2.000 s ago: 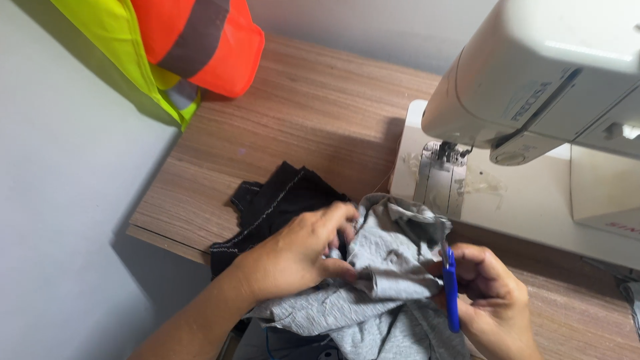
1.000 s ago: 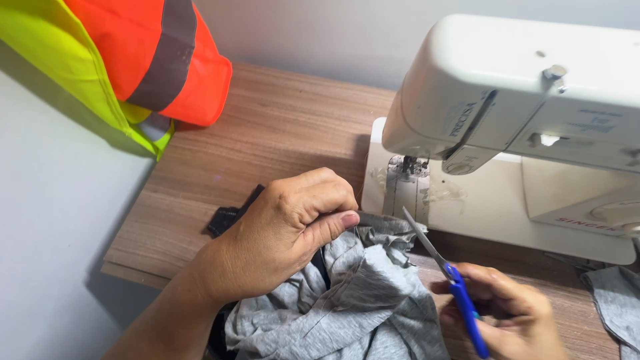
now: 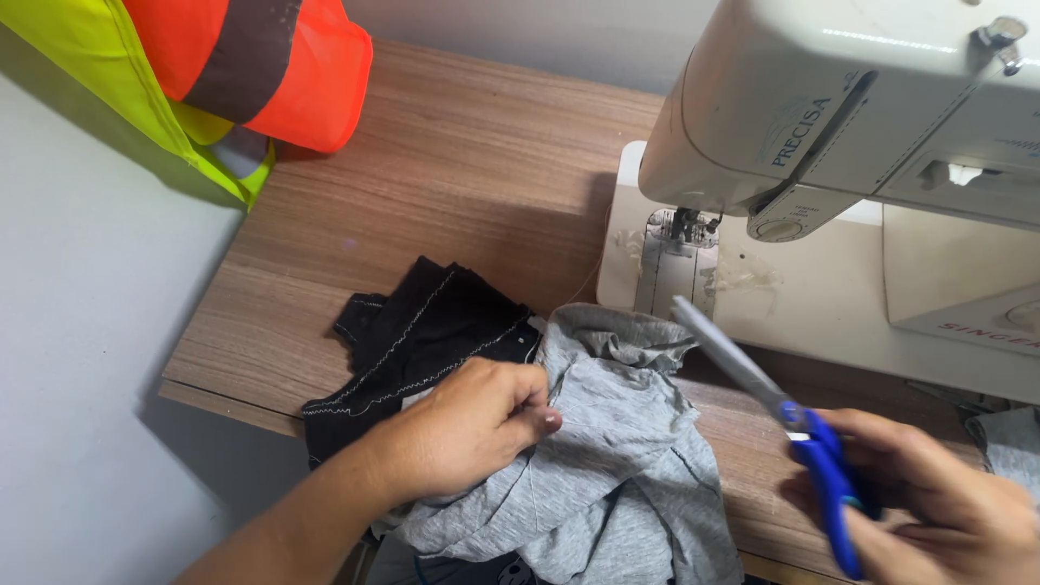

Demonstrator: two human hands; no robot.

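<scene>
My left hand rests on the grey knit fabric, its thumb and fingertips drawn together; whether cloth is pinched between them is hard to tell. In my right hand are scissors with blue handles, the blades close together and pointing up and left, just off the fabric's right edge. Black fabric with pale zigzag stitching lies left of the grey cloth, partly under my left hand and forearm.
A white Singer sewing machine stands at the right, its needle area beyond the grey cloth. An orange and yellow reflective garment hangs over the wooden table at the upper left. More grey fabric lies at the right edge.
My left hand has come down from the upper edge of the grey cloth, uncovering more black fabric. The scissors, upright beside the cloth two seconds ago, now slant up and left, away from it.
</scene>
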